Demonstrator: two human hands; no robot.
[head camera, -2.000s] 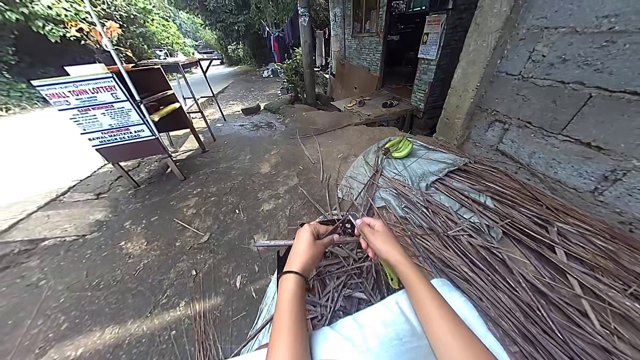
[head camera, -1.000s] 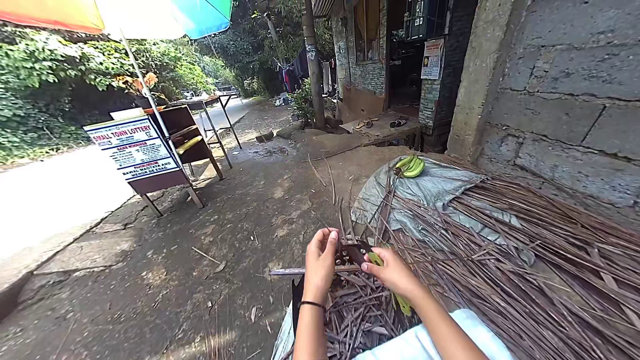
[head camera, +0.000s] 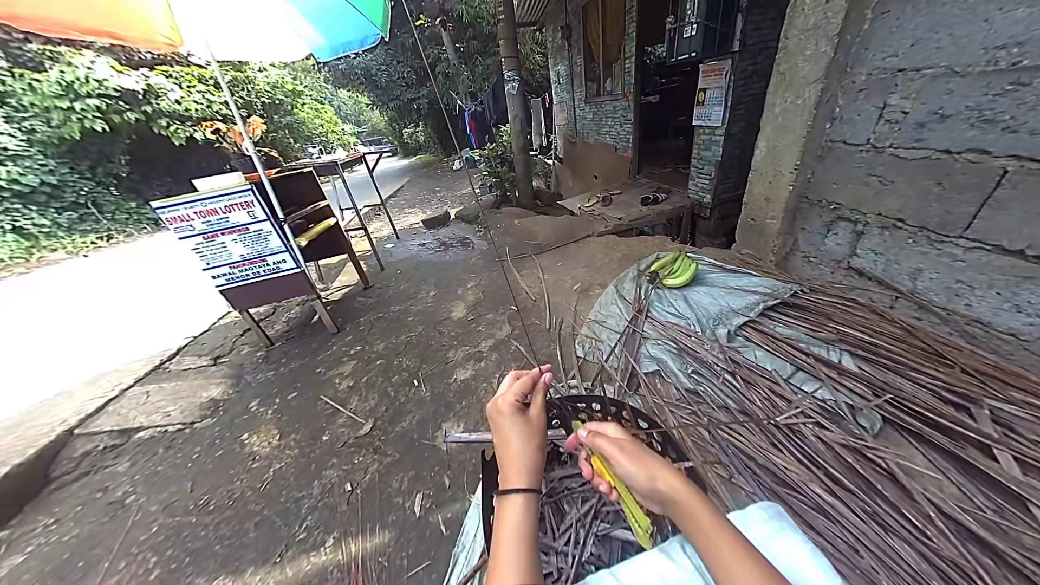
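Note:
My left hand (head camera: 520, 410) pinches the lower end of a long thin dark palm-leaf rib (head camera: 494, 244), which rises up and to the left. Just right of it, my right hand (head camera: 621, 463) is closed around a yellow-green handle (head camera: 630, 504), seemingly a knife's; its blade cannot be made out. Beneath both hands is a black perforated basket (head camera: 487, 496) holding many dry brown leaf strips (head camera: 577, 504). A purplish stick (head camera: 479, 437) lies across its far left rim. White cloth (head camera: 764, 544) covers my lap.
Long dry palm fronds (head camera: 918, 406) are heaped at the right, partly over a grey-green sheet (head camera: 699, 301) bearing green bananas (head camera: 676, 270). A block wall (head camera: 934, 162) stands behind. Left are a signboard (head camera: 231, 240) and a table (head camera: 341, 166); a bench (head camera: 626, 211) stands by the doorway.
The hands were close together over the basket; now the left one holds up a long rib, and the right hand with the yellow-green handle is lower. The view has tilted up, showing the umbrella.

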